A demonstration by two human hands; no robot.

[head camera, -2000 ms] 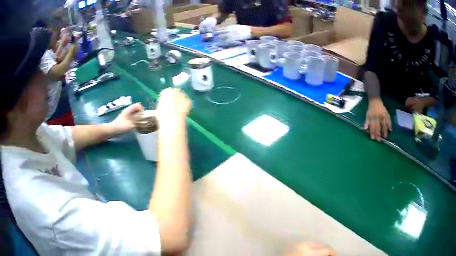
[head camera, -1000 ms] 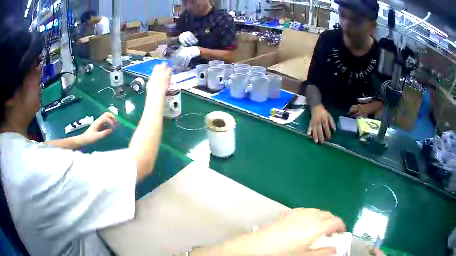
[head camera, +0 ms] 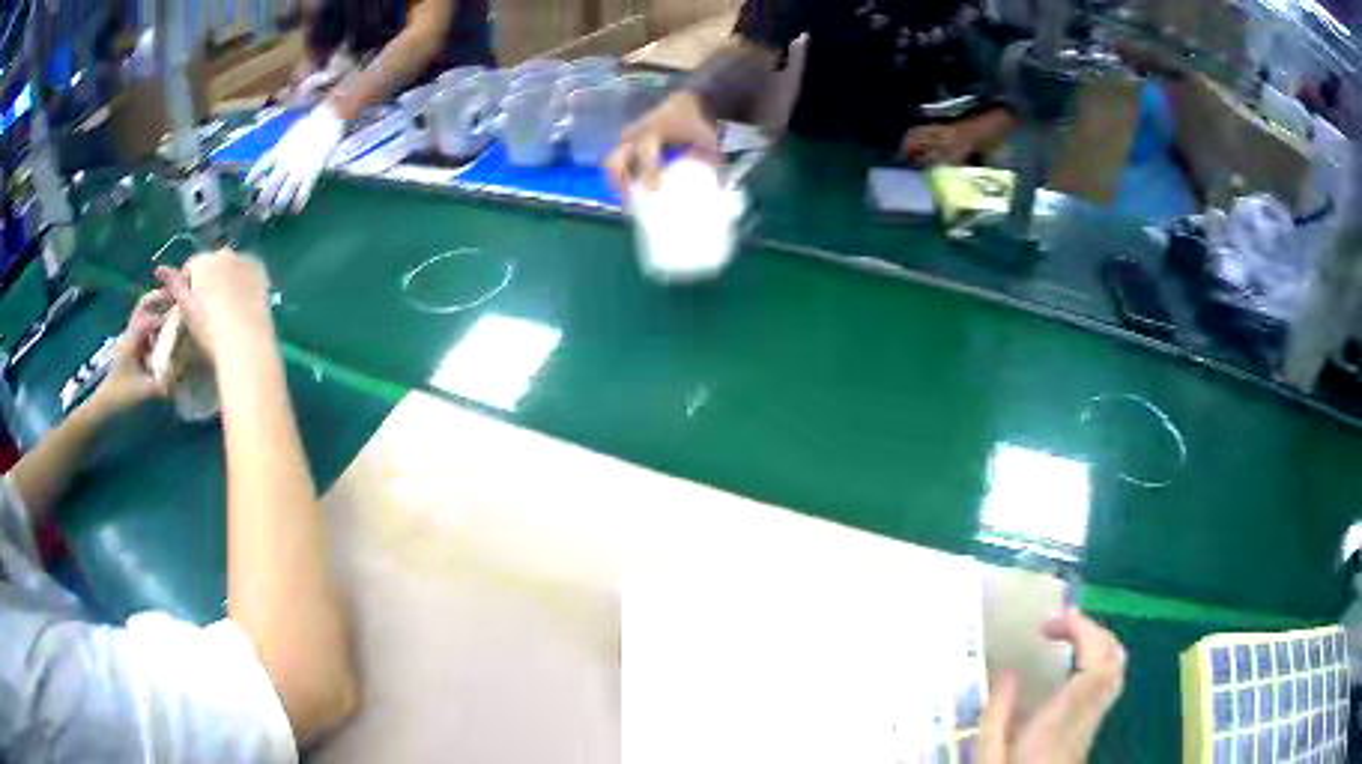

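My right hand (head camera: 1058,694) is at the lower right, cut off by the bottom edge. Its fingers are apart and bent, and no held thing can be made out. A white sheet (head camera: 792,664) lies on the beige cardboard (head camera: 478,597), left of this hand. Grey-blue label rectangles (head camera: 956,731) show beside the fingers, partly hidden and blurred. My left hand is not in view.
A thick label stack (head camera: 1270,694) stands at the lower right. Across the green line (head camera: 837,388), a person's hand holds a blurred white cylinder (head camera: 687,221). A neighbour's arm (head camera: 277,523) reaches in at left; white mugs (head camera: 530,120) stand behind.
The view has swung right and down. The white cylinder that stood on the line is now in the opposite person's hand. My left hand has left the view; the label stack has come in.
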